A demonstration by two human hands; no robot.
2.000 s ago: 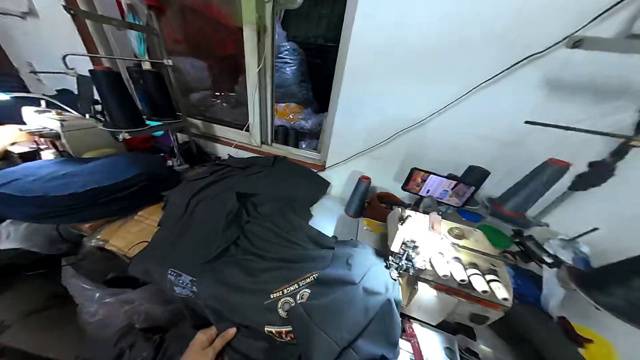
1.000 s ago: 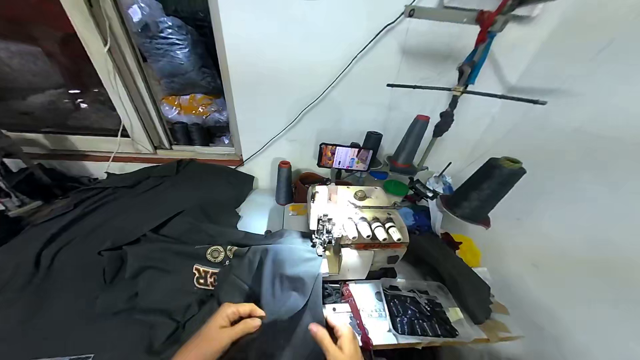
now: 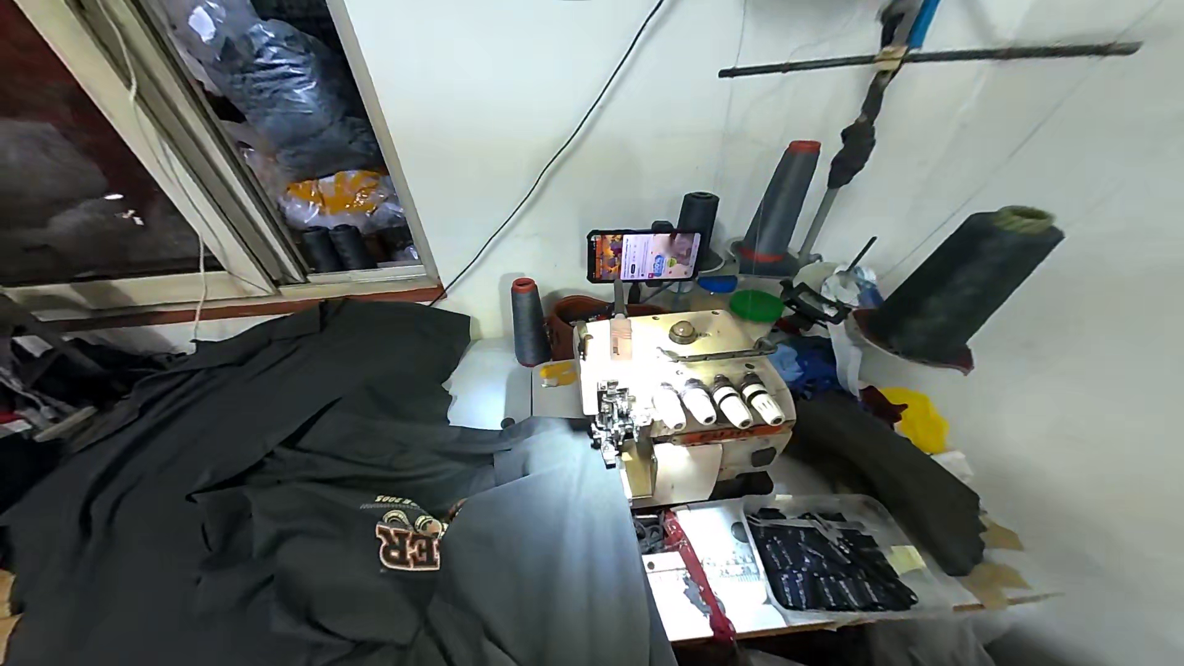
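Neither of my hands shows in the view. A dark grey garment (image 3: 546, 546) with a printed or embroidered design lies spread over the left and middle of the table, its edge reaching the needle area of an overlock sewing machine (image 3: 689, 370). The machine's lamp lights the cloth beside it. More black cloth (image 3: 370, 361) lies behind the garment, close to the window. A dark thread cone (image 3: 529, 322) stands left of the machine, and a phone (image 3: 645, 256) with a lit screen is held upright behind it.
Right of the machine, a clear plastic tray (image 3: 930, 592) holds many small dark pieces. A red strip (image 3: 698, 573) lies left of it. Dark cloth (image 3: 888, 481) hangs along the table's right edge. Large thread cones (image 3: 967, 287) stand at the back right. A window frame (image 3: 388, 148) is at upper left.
Both hands, seen on the garment a second ago, are out of view. The view has turned right since the first frame.
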